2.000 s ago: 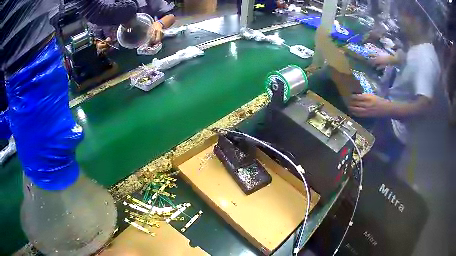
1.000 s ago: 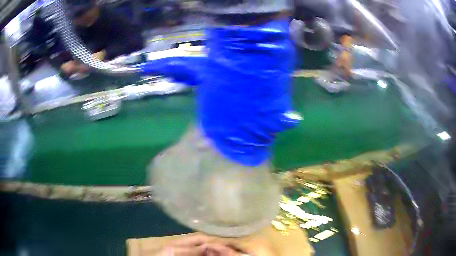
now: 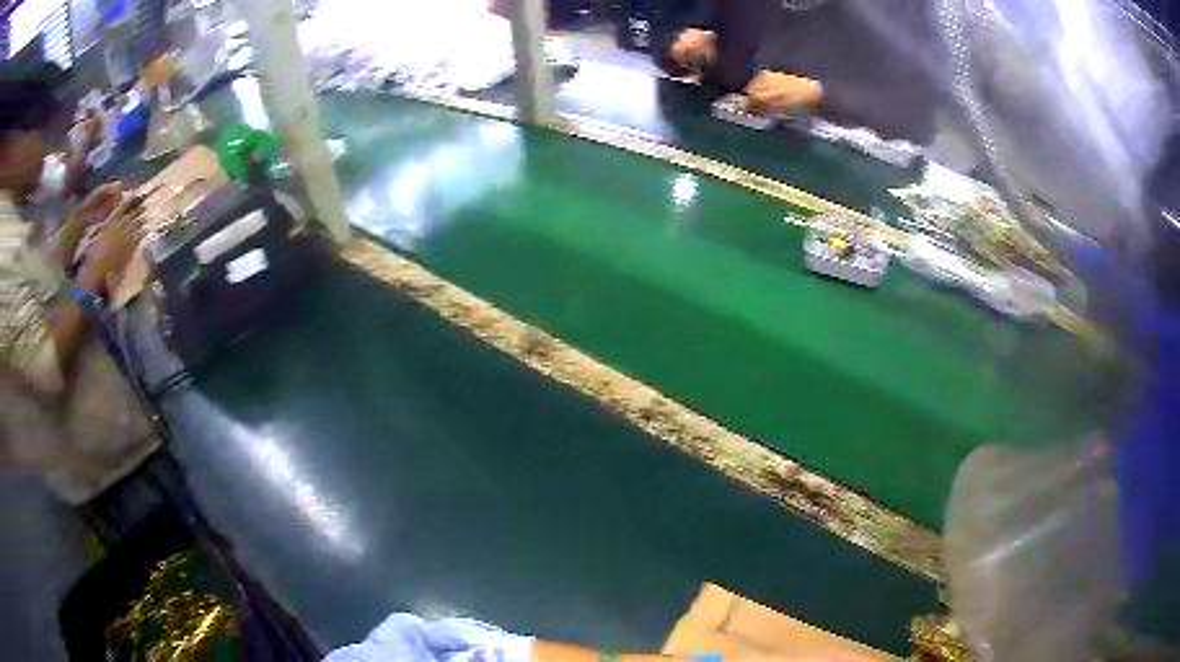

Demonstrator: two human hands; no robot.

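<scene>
At the bottom edge, a light blue sleeve [image 3: 434, 639] and a strip of bare forearm [image 3: 582, 651] show on my left side. My left hand itself is cut off by the edge. My right hand is not in view. The corner of a cardboard pad [image 3: 751, 629] lies just right of the forearm. A few brass strips [image 3: 934, 639] show beside the pad, partly hidden by the cloudy funnel. A white housing [image 3: 845, 251] with coloured parts inside lies on the green belt, beside a clear bag [image 3: 983, 278].
The cloudy funnel [image 3: 1035, 543] and its blue wrap [image 3: 1145, 414] fill the right side. A speckled rail [image 3: 621, 395] divides bench and belt. A black box [image 3: 233, 278] stands left, near a person [image 3: 45, 323]. A black bin [image 3: 162, 608] holds gold-and-green strips. Another person's hands [image 3: 783, 93] work across the belt.
The view has swung left. The funnel has shifted to the right edge, and the carton with the black block has left view. The blurred fingers over the cardboard are no longer visible.
</scene>
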